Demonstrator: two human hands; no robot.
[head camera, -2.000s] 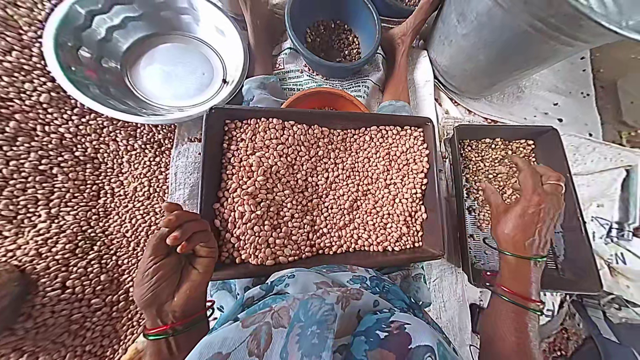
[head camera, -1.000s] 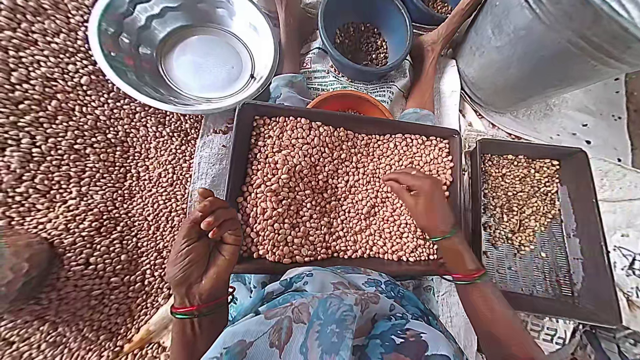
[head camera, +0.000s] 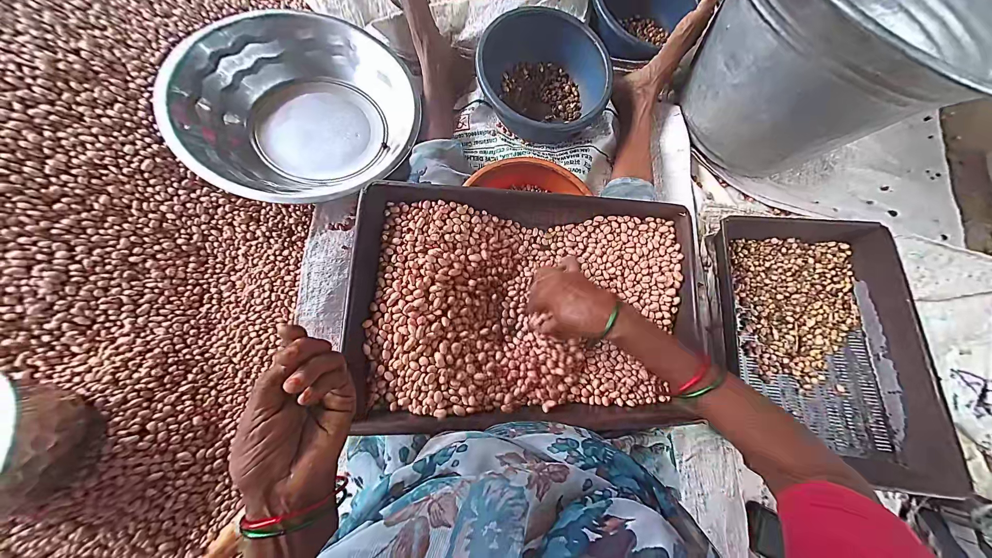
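Note:
A dark rectangular tray (head camera: 523, 425) full of pinkish peanut kernels (head camera: 442, 310) lies in front of my floral-clothed lap. My right hand (head camera: 570, 301) is down among the kernels near the middle of the tray, palm down with curled fingers; whether it holds any is hidden. My left hand (head camera: 298, 418) is raised beside the tray's lower left corner, palm up, fingers loosely curled, with nothing plainly visible in it. Right of this tray is a second dark tray (head camera: 922, 372) with a slotted bottom, holding smaller brownish kernels or bits (head camera: 794, 306).
A large heap of kernels (head camera: 139, 256) covers the left side. A steel basin (head camera: 186, 147) stands at upper left. Blue bowls (head camera: 488, 70) (head camera: 601, 35), an orange bowl (head camera: 527, 167) and another person's feet (head camera: 639, 97) are beyond the tray. A metal drum (head camera: 775, 85) stands upper right.
My right hand has moved from the slotted tray to the large tray, then further left and down into the kernels. My left hand keeps its loosely curled pose. The view has shifted.

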